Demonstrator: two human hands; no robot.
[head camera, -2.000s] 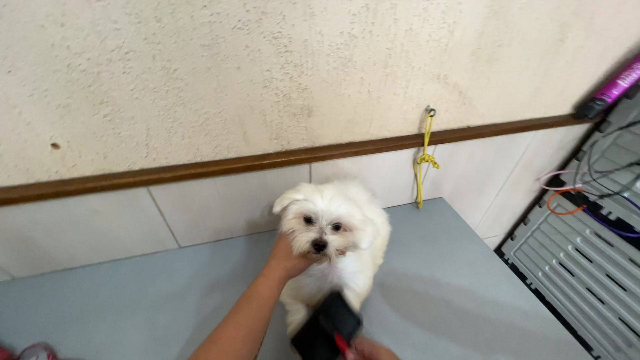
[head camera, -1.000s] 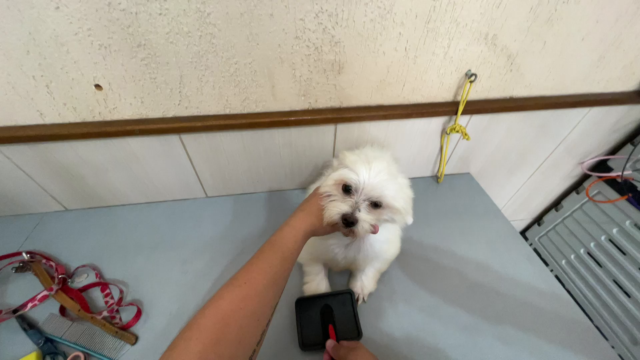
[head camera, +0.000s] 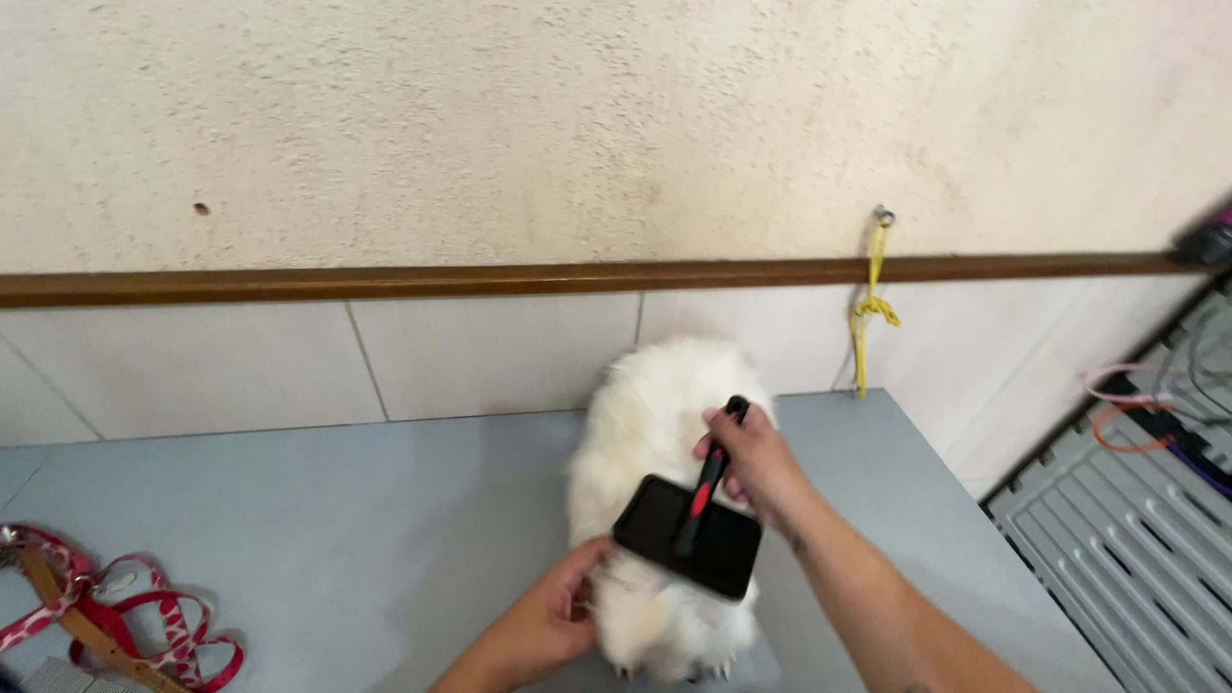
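Note:
A small white long-haired dog (head camera: 664, 414) is on the grey table, its head low toward the near side and its face mostly hidden. My right hand (head camera: 756, 457) grips the black and red handle of a slicker brush (head camera: 688, 539), whose wide black head lies over the dog's head or neck; the bristle side is turned away from view. My left hand (head camera: 558, 611) touches the left side of the dog's head, its fingers partly hidden in the fur.
On the grey table (head camera: 385, 539) at lower left lie a pink and red patterned harness or leash (head camera: 178, 626) and part of a comb. A yellow cord (head camera: 874, 308) hangs from a wall hook. Right of the table stands a grey slatted plastic panel (head camera: 1107, 539) with coloured loops on it.
The brush has moved from in front of the dog up onto it. The dog's face was toward me and is now lowered. My left hand has shifted lower beside its head.

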